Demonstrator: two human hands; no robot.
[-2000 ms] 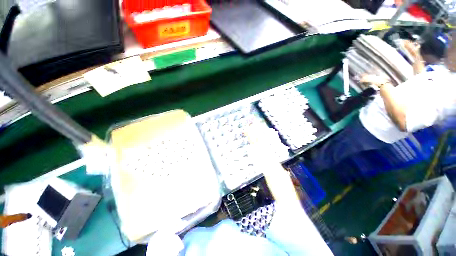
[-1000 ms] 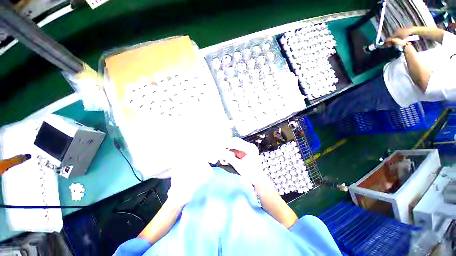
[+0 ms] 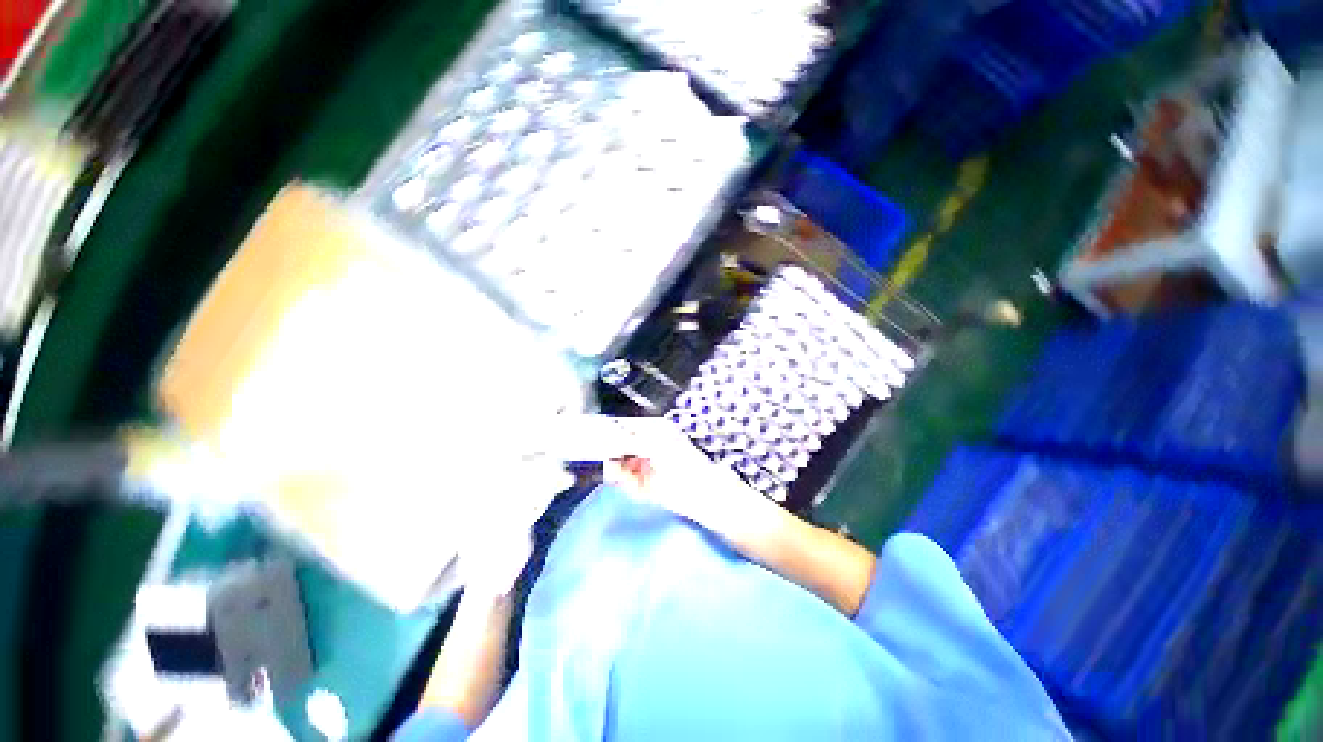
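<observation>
The lined box (image 3: 247, 326) with its tan cardboard sheet lies in front of me, its lower part washed out by glare. My left hand (image 3: 501, 529) is at its near edge, overexposed; its fingers cannot be made out. My right hand (image 3: 639, 457) is close beside it in front of my body, also washed out, with a small reddish spot at the fingers. Whether either hand holds a part cannot be seen. A black tray with tight rows of white round parts (image 3: 784, 384) sits at my right. The clear blister tray (image 3: 508, 145) lies beyond the box.
A second tray of packed white parts (image 3: 726, 44) is at the top. A grey meter (image 3: 261, 623) and a small white piece (image 3: 328, 713) are at lower left. A wire rack (image 3: 856, 268) edges the right tray. Blue crates (image 3: 1146, 536) and a light-framed bin (image 3: 1175, 203) stand on the floor at right.
The view has turned, so the bench now runs diagonally. Both hands remain near the box's near edge. The other person seen at upper right is out of view.
</observation>
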